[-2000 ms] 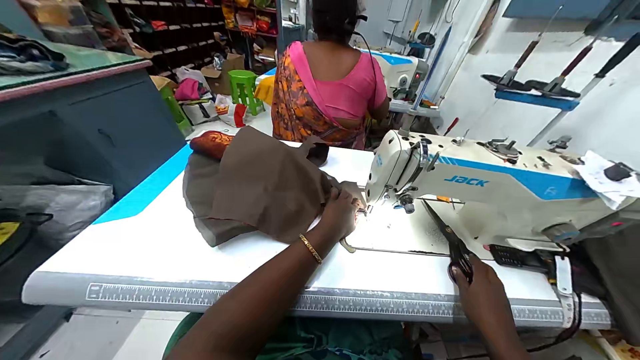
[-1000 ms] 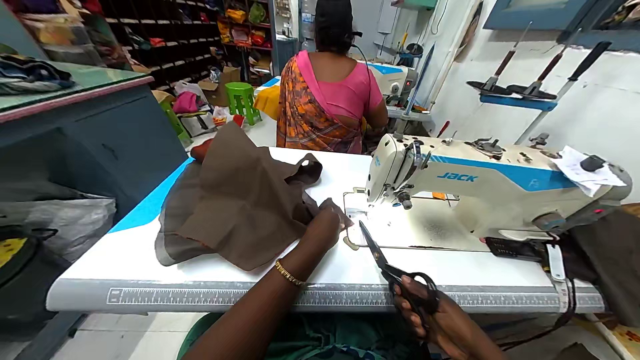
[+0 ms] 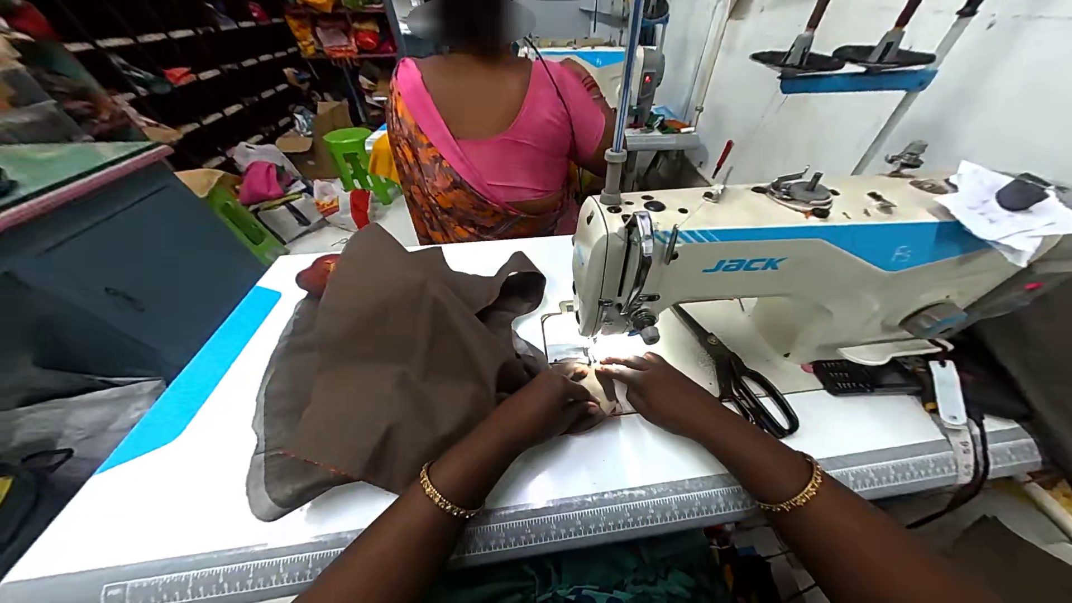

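Observation:
Brown fabric [image 3: 402, 352] lies spread on the white table left of a Jack sewing machine [image 3: 754, 243]. My left hand [image 3: 548, 406] rests on the edge of the cloth near the lit needle area, its fingers curled on the fabric. Close to the needle, the fingertips of my right hand [image 3: 657, 389] touch a light piece of cloth [image 3: 599, 389]; whether they grip it is hard to tell. Black-handled scissors [image 3: 737, 377] lie under the machine's arm, just right of my right hand. A red-orange bit of cloth [image 3: 318, 274] shows behind the brown fabric.
A ruler strip [image 3: 620, 528] runs along the table's front edge. A black phone-like device [image 3: 871, 377] and a measuring tape [image 3: 959, 448] lie at the right. Ahead, a person [image 3: 511, 142] sits at another machine. A grey-blue cabinet [image 3: 126, 276] stands at the left.
The scissors were in my right hand and now lie under the machine's arm. My right hand has moved to the needle area, beside my left hand.

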